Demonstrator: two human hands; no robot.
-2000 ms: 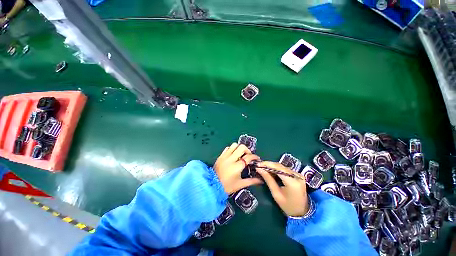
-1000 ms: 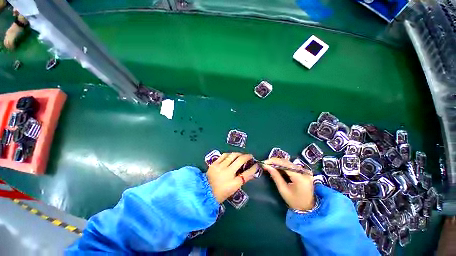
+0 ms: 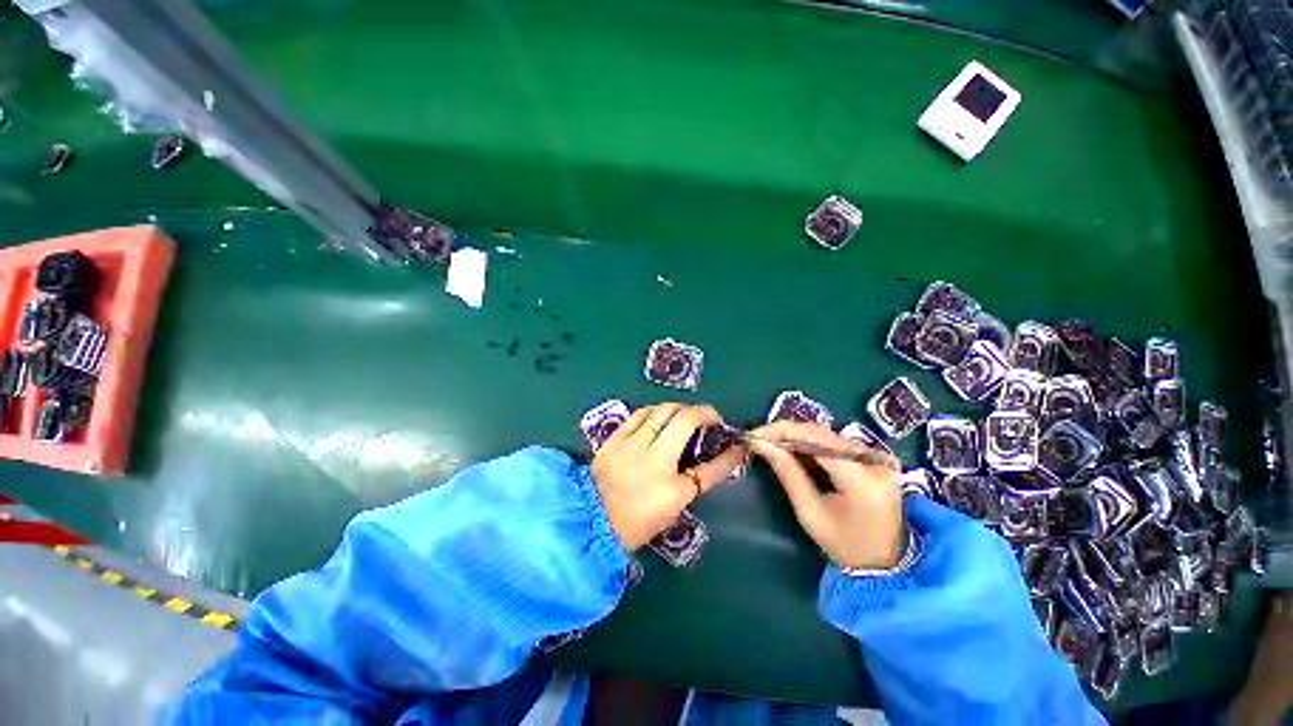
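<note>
My left hand (image 3: 657, 475) holds a dark watch-style housing (image 3: 706, 448) above the green bench, its fingers covering much of it. My right hand (image 3: 837, 499) grips slim tweezers (?) (image 3: 830, 450) like a pen, the tip at the housing. Loose housings lie around my hands: one ahead (image 3: 674, 363), one left of my left hand (image 3: 607, 423), one below it (image 3: 681, 539). A large pile of housings (image 3: 1066, 448) lies at right. Small black parts (image 3: 546, 345) are scattered ahead of my left hand.
A salmon-pink tray (image 3: 135, 333) with black parts stands at left. A plastic-wrapped post (image 3: 241, 128) slants in, with a white scrap (image 3: 467, 275) by its foot. A white device (image 3: 970, 109) and a single housing (image 3: 834, 223) are on the far belt. Clear trays (image 3: 1248, 156) stand far right.
The white device and the housing on the belt have shifted right. The housing in my left hand is tilted up more visibly against the tool tip. The view has shifted somewhat.
</note>
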